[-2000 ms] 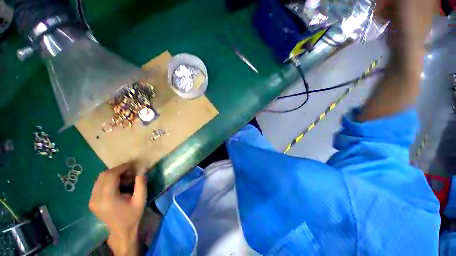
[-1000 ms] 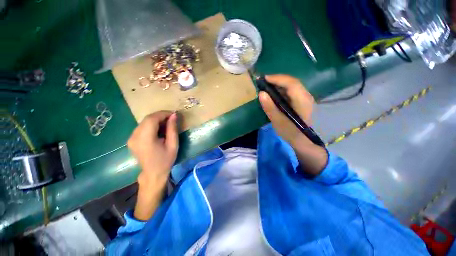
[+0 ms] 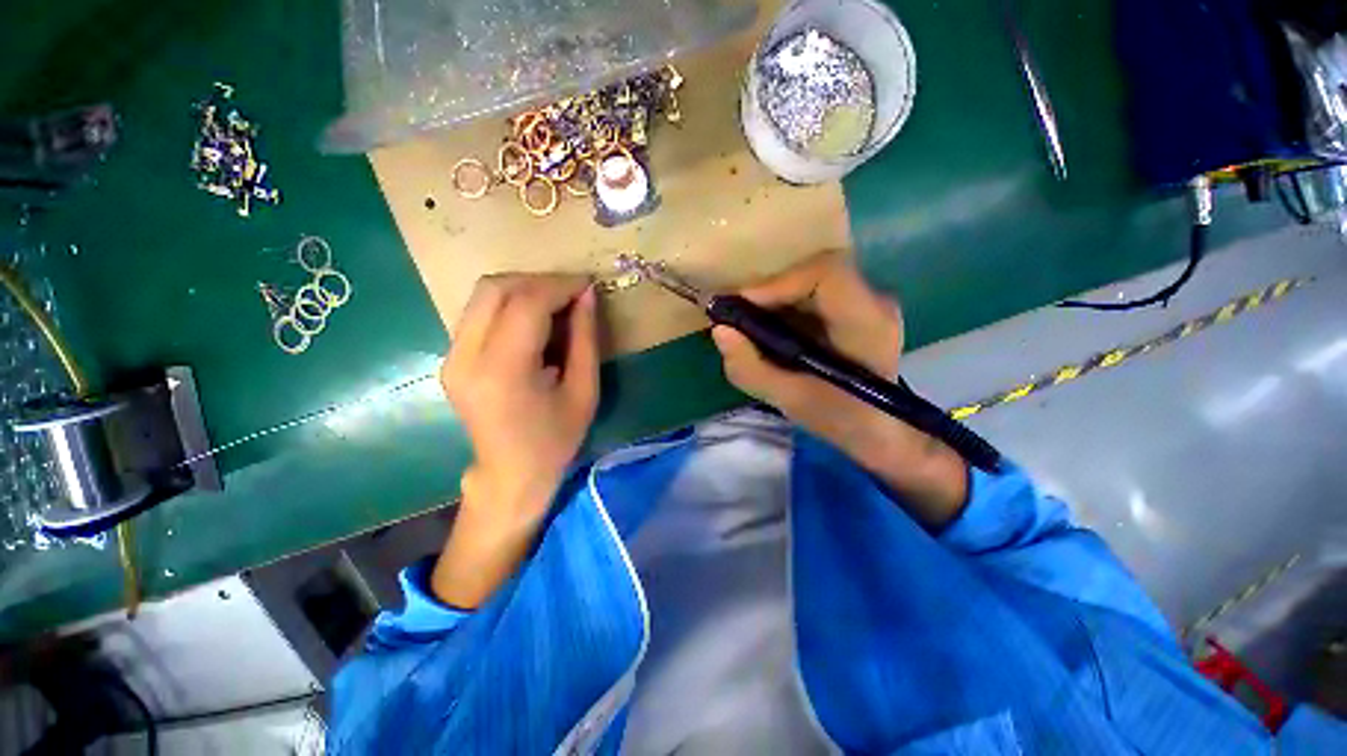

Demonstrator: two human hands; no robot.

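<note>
My right hand holds the black soldering iron. Its metal tip points left at small metal parts on the tan board. My left hand is at the board's front left edge, thumb and forefinger pinched beside those parts. The thin solder wire runs from the reel to my left hand; its end between the fingertips is too small to make out. A heap of copper ring assemblies lies behind, with a round white-topped piece at its front.
The clear hood hangs over the heap. A white tub with silvery scraps stands at the board's back right, tweezers beyond it. Loose parts and pale rings lie left on the green mat. A blue station stands far right.
My right hand has moved left with the iron, from beside the tub to the small parts. My left hand stays pinched near the board edge. The view has shifted closer to the board.
</note>
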